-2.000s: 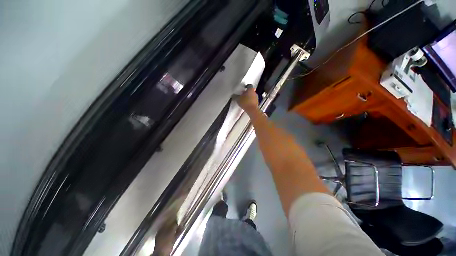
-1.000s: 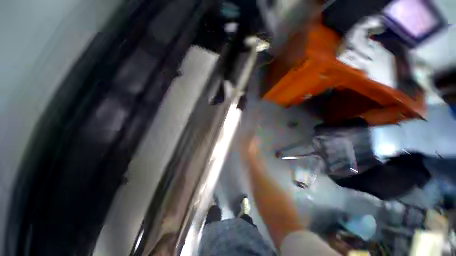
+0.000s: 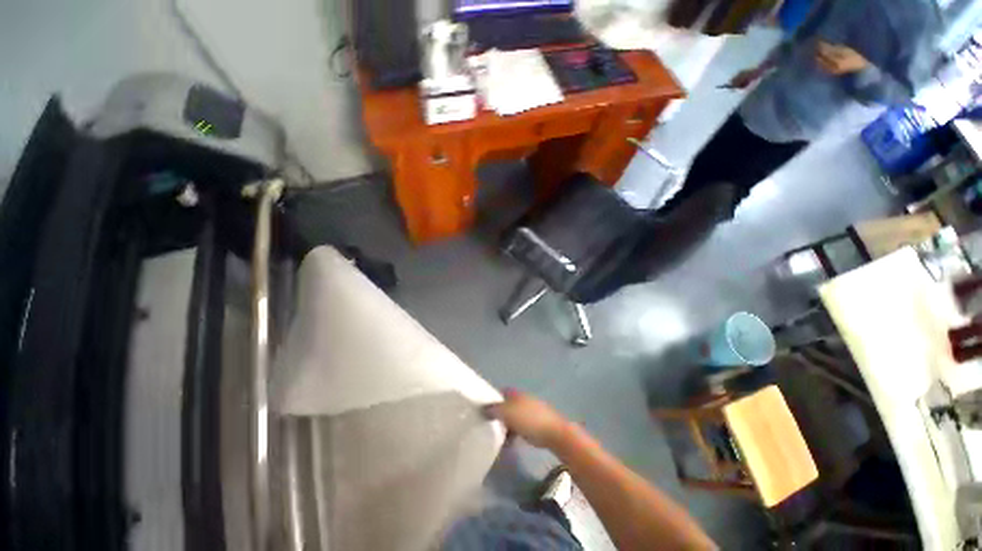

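Observation:
My right hand (image 3: 521,415) is closed on the edge of a wide sheet of marker paper (image 3: 366,334). The paper hangs beside the black plotter (image 3: 65,323) and is pulled out to the right into a folded-over corner shape. Its upper part is white and its lower part looks greyer. A long metal bar (image 3: 262,355) of the plotter runs up and down just left of the paper. My left hand is not in view.
An orange-brown desk (image 3: 415,124) holds a monitor, a white label printer (image 3: 450,102) and papers. A black office chair (image 3: 571,231) stands before it. A person (image 3: 797,97) stands at the upper right. A blue bucket (image 3: 743,340), wooden stool (image 3: 770,443) and cream-covered table (image 3: 883,334) are on the right.
The view has swung right and sharpened. My right hand, blurred and seemingly empty a second ago, now holds the paper out from the plotter. The left hand near the bar earlier is gone from view.

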